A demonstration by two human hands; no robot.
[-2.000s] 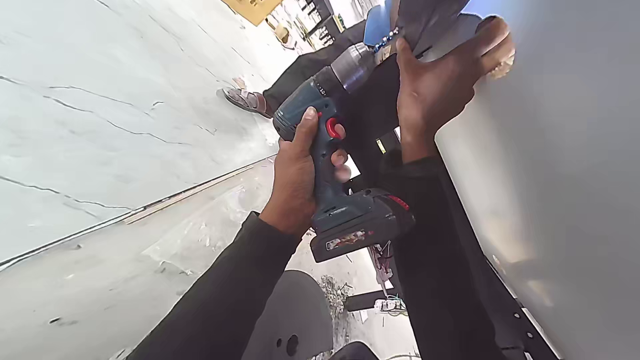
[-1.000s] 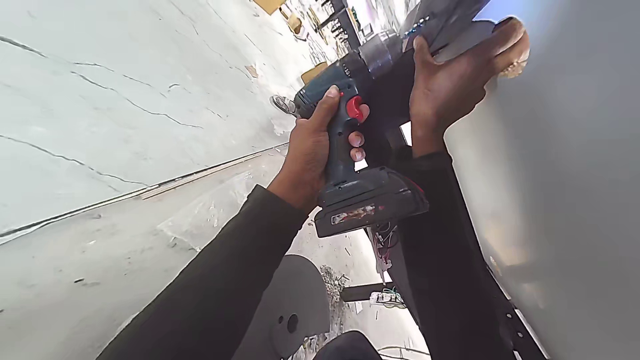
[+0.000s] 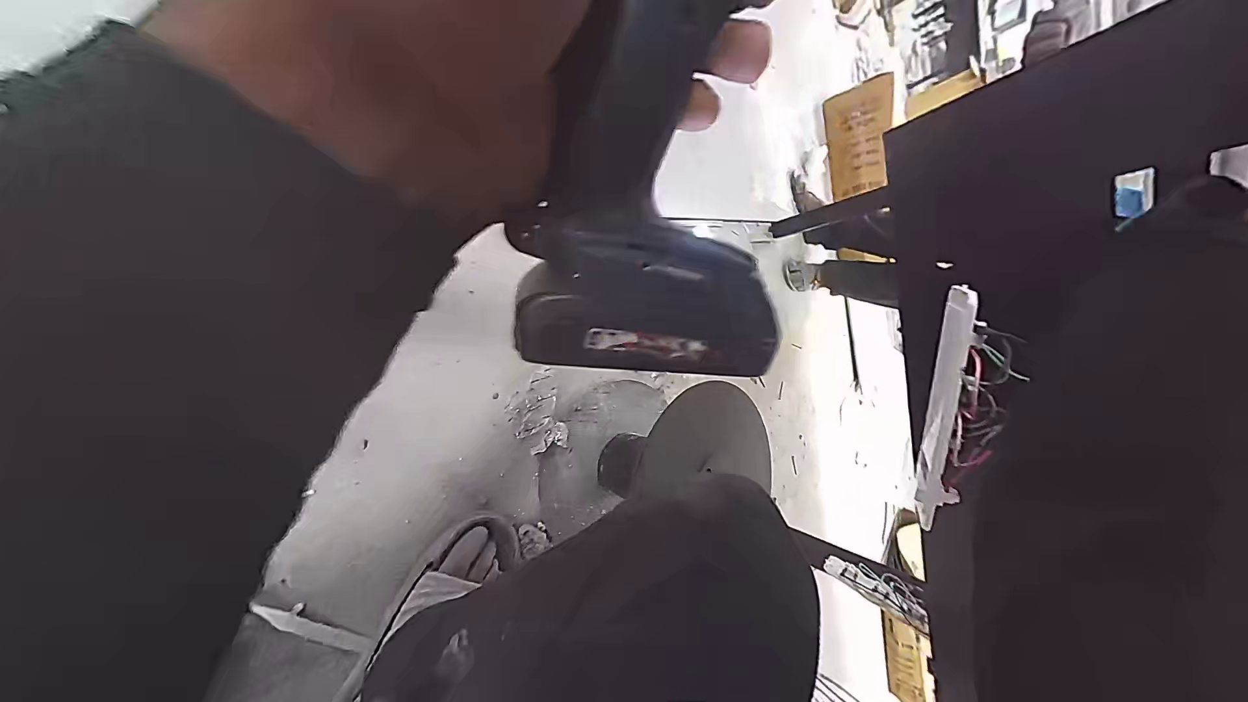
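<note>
Blurred and close, my left hand (image 3: 419,97) grips the handle of a cordless drill (image 3: 624,127) at the top of the view. Its fingertips show on the handle's right side. The dark battery pack (image 3: 648,322) hangs below the hand, over the floor. The drill's body, chuck and bit are cut off by the upper edge. A dark sleeve covers my left arm. My right hand is not in view.
Below are my dark-trousered leg (image 3: 634,595), a sandalled foot (image 3: 468,556) and a rounded grey surface (image 3: 707,439). To the right stands a dark panel (image 3: 1024,185), with a white strip (image 3: 946,390) trailing loose wires. Cardboard (image 3: 860,136) lies beyond.
The view has swung down strongly. The drill, still in my left hand, now shows mainly its handle and battery. My right hand, beside the chuck before, has left the view.
</note>
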